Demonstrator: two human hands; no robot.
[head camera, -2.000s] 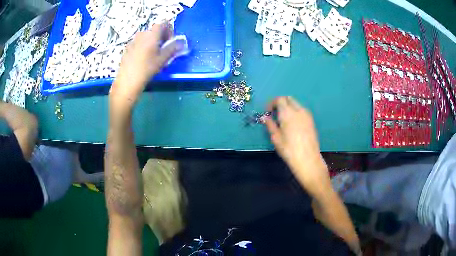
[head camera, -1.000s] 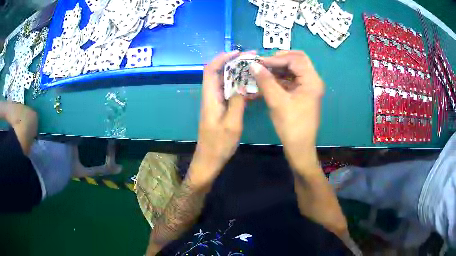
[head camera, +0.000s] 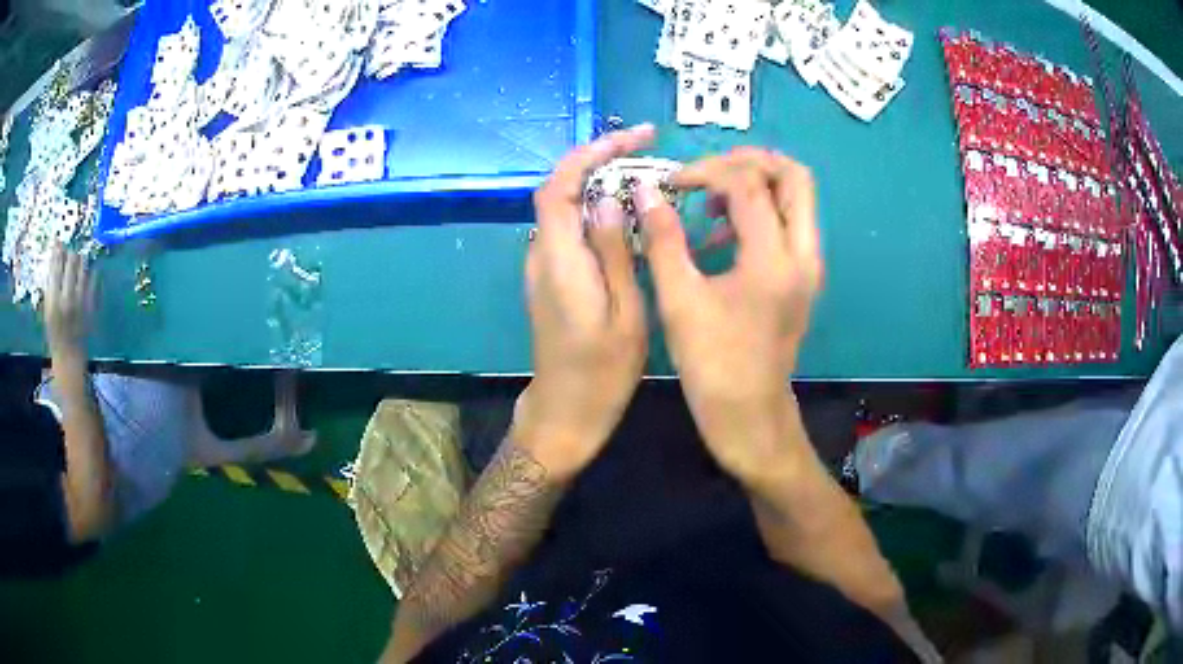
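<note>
My left hand (head camera: 586, 292) and my right hand (head camera: 733, 279) meet over the green table, both bare. A small white plate (head camera: 633, 171) is between their fingertips. My left hand grips its left side. My right thumb and fingers press on its right part; whether they hold a small metal fitting is hidden. The fingers cover most of the plate. A few fittings show beside the left fingers, mostly hidden by the hands.
A blue tray (head camera: 441, 192) at the upper left holds a heap of white plates (head camera: 279, 78). More plates (head camera: 714, 91) lie at the top centre. Red panels (head camera: 1042, 227) and thin red strips lie at right. A clear plastic scrap (head camera: 297, 305) lies left of centre. A person's hand (head camera: 68, 301) is at far left.
My left hand has come from the tray with a white plate and met my right hand at the centre. Since then both hands have shifted slightly around the plate. The other person's hand has reached forward.
</note>
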